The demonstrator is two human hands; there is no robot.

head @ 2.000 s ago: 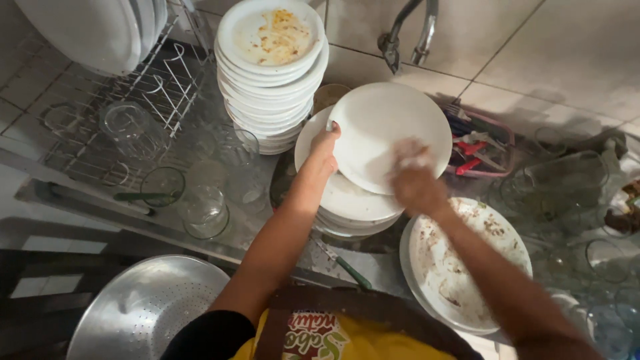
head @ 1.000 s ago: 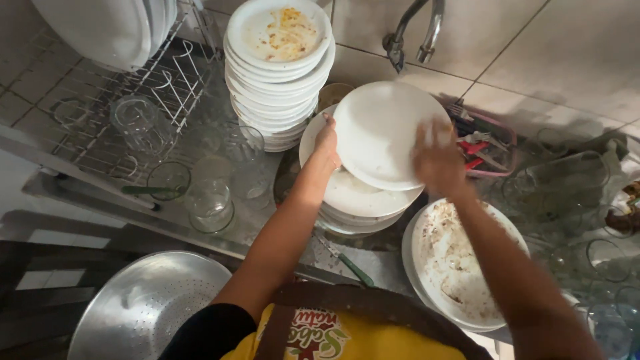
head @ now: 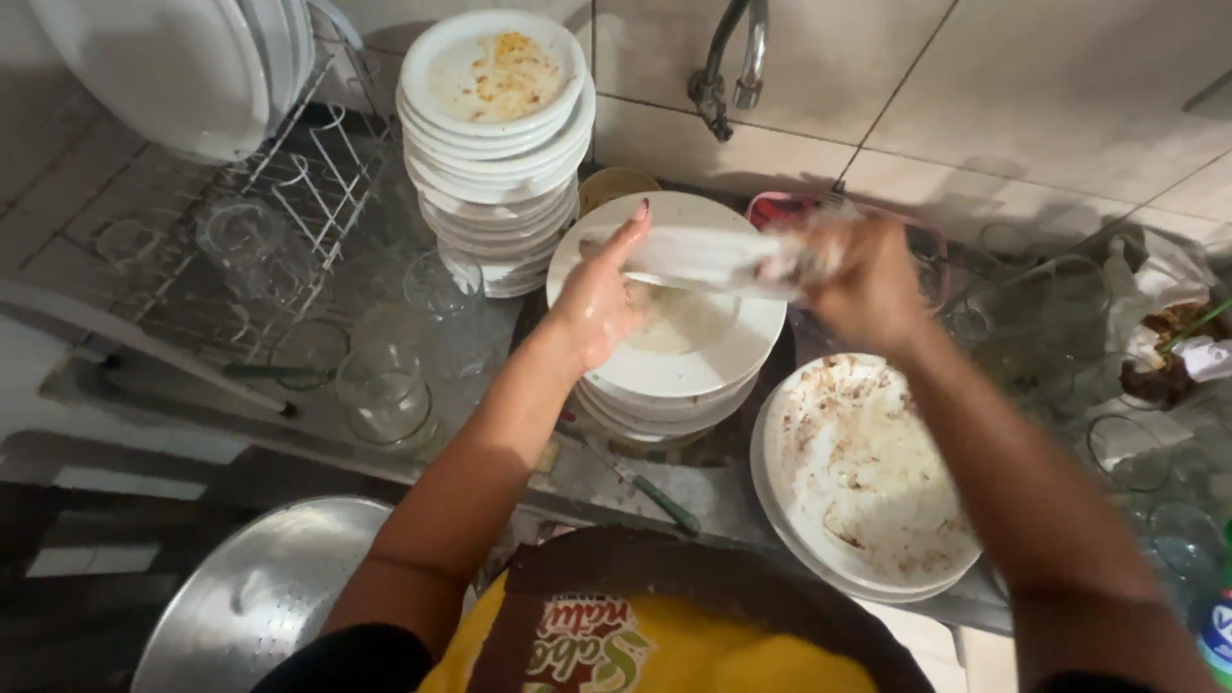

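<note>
My left hand [head: 606,298] grips the left edge of a white plate [head: 698,258], which is tilted nearly edge-on and blurred by motion. At the plate's right end is my right hand [head: 857,279], also blurred; whether it holds a sponge or the rim cannot be told. Below them a stack of white plates [head: 683,371] stands in the sink area. Right of that stack, food-smeared plates [head: 866,472] lie piled. A tall stack of white plates [head: 496,154] rises at the back left, its top plate bearing yellow food remains.
A wire dish rack [head: 327,183] with plates and glasses stands at left. A metal faucet [head: 717,91] hangs over the back. A green-handled knife [head: 664,505] lies at the counter's front, above a metal colander [head: 279,597]. Glasses [head: 1131,452] and food scraps [head: 1160,361] are at right.
The plate in my hands has gone from facing up toward the camera to nearly edge-on, exposing more of the plate stack beneath. My left hand's thumb now points up at its near side.
</note>
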